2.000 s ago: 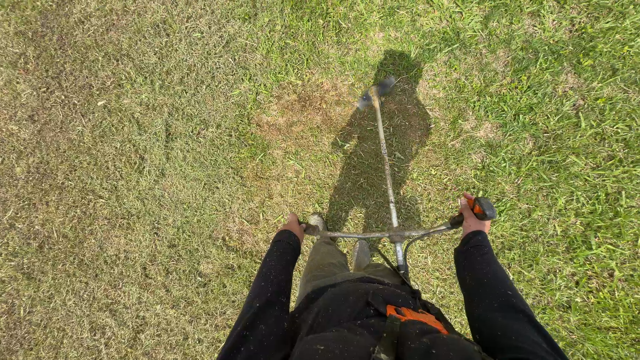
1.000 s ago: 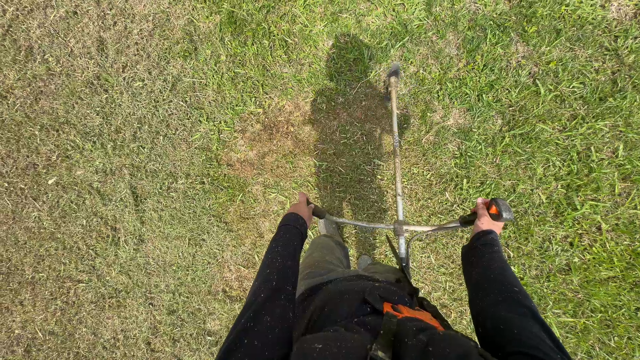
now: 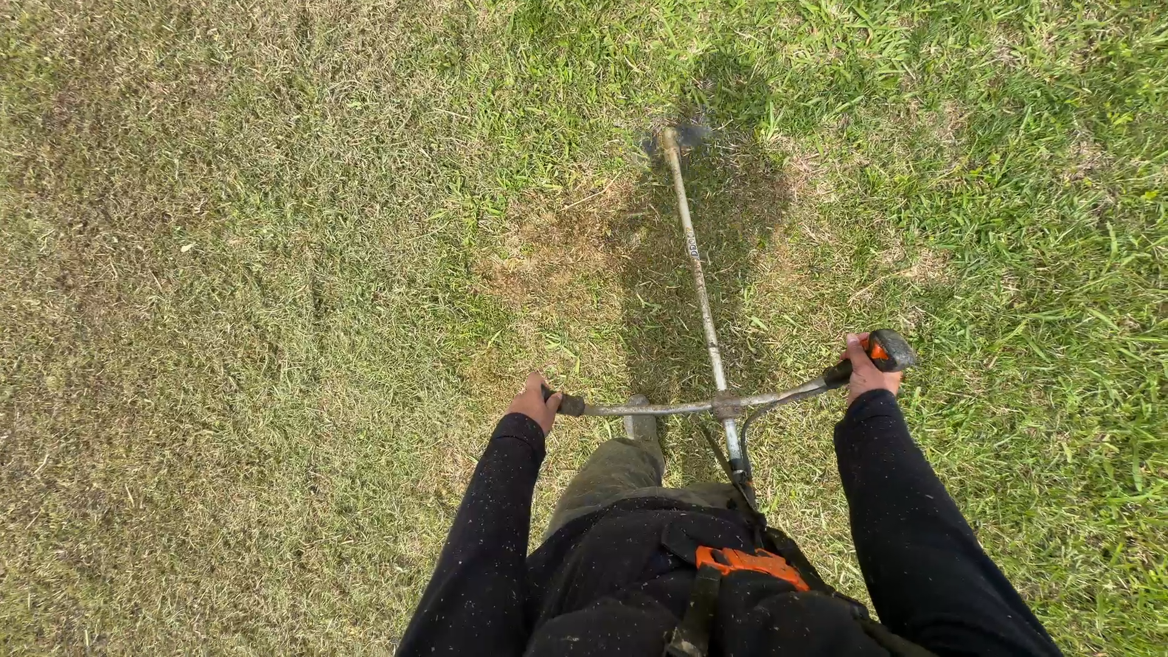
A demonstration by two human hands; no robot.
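Observation:
My left hand (image 3: 537, 403) is closed around the dark left grip of a brush cutter's handlebar (image 3: 648, 409). On the other end of the bar, my right hand (image 3: 869, 370) holds the control handle (image 3: 890, 351), which is black with an orange part. The brush cutter's long pale shaft (image 3: 698, 274) runs forward from the bar and leans slightly left. At its far end the cutting head (image 3: 671, 139) is low over the grass, its edges blurred. An orange harness buckle plate (image 3: 750, 564) lies across my dark top, speckled with clippings.
Short, dry, pale grass (image 3: 228, 319) spreads on the left, and longer green grass (image 3: 1049, 228) on the right. A brownish patch (image 3: 557, 255) lies left of the shaft. My shadow falls ahead around the shaft, and one shoe (image 3: 641, 424) shows beneath the handlebar.
The cutting head has swung right, then back left. Both hands have kept their hold on the handlebar. My shoe shows forward, under the bar.

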